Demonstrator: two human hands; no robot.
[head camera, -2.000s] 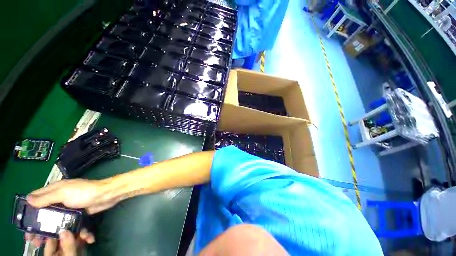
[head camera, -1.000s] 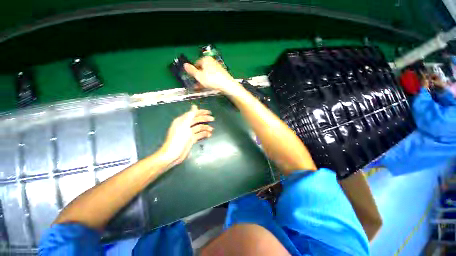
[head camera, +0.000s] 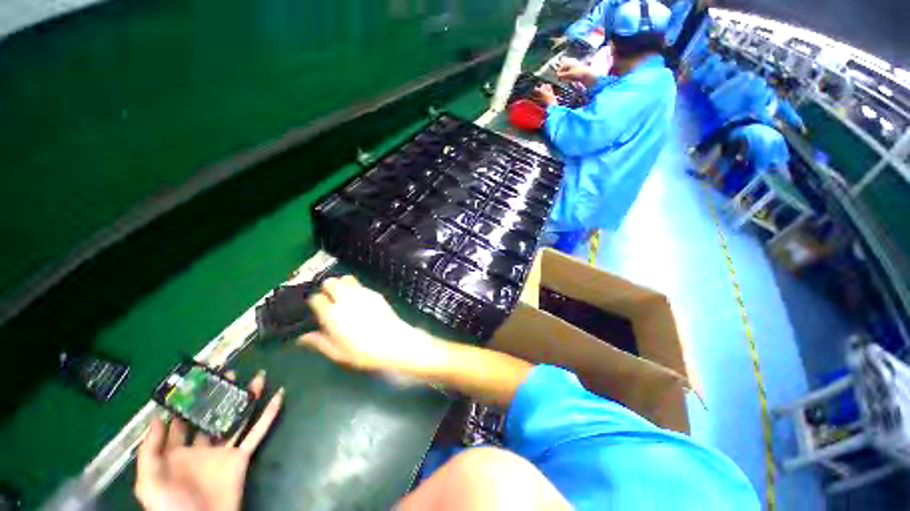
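My left hand (head camera: 200, 467) is at the lower left and holds a palm-sized unit with a green circuit board (head camera: 207, 400) and black edge, board side up, over the whitish belt edge. My right hand (head camera: 354, 324) is at the right end of a small pile of black housings (head camera: 286, 308) on the mat's back edge. Its fingers touch or hover at the pile; whether they grip a piece cannot be told. Another black unit (head camera: 95, 375) lies on the green belt at the left.
A tall stack of black blister trays (head camera: 429, 235) stands beyond the pile. A cardboard carton (head camera: 609, 374) with black trays inside is right of it. A person in blue (head camera: 619, 140) works farther along, near a red bin (head camera: 527, 115). The whitish belt edge strip (head camera: 239, 327) runs diagonally.
The view has swung right. My left hand, empty one second ago, now holds the circuit board unit. My right hand has moved from the belt to the black housings.
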